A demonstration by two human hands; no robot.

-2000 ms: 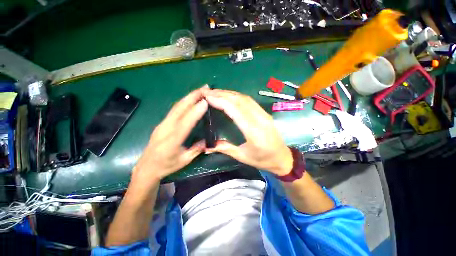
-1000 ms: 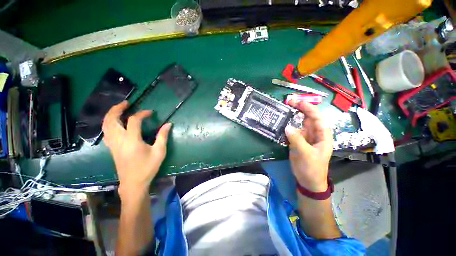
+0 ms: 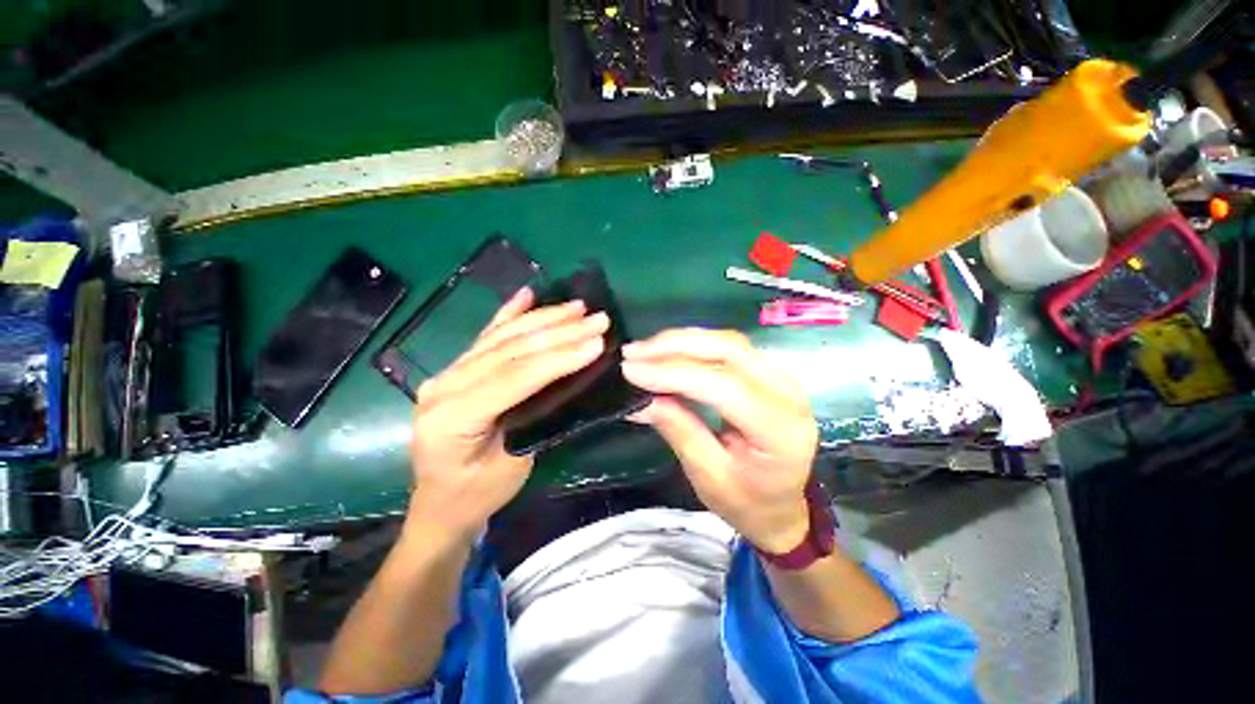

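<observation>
A black phone body [image 3: 585,399] lies glossy side up under my hands, low over the green mat's front part. My left hand [image 3: 502,378] lies across its left part with the fingers flat on top. My right hand [image 3: 723,420] holds its right edge between fingers and thumb. The phone's underside is hidden. A thin black middle frame [image 3: 438,305] with a large window lies just behind my left hand, partly covered by it. A black screen assembly [image 3: 328,334] lies on the mat further left.
An orange-yellow tool [image 3: 998,172] hangs at the right above a craft knife, tweezers and red pieces. A white cup [image 3: 1043,237] and a red-edged multimeter [image 3: 1131,286] stand at far right. A clear screw dish [image 3: 530,138] and a parts tray [image 3: 812,62] are behind. White cables [image 3: 83,550] lie lower left.
The phone body has turned from its battery side up to its glossy side up and moved left to the middle. My left hand has left the middle frame and is now on the phone.
</observation>
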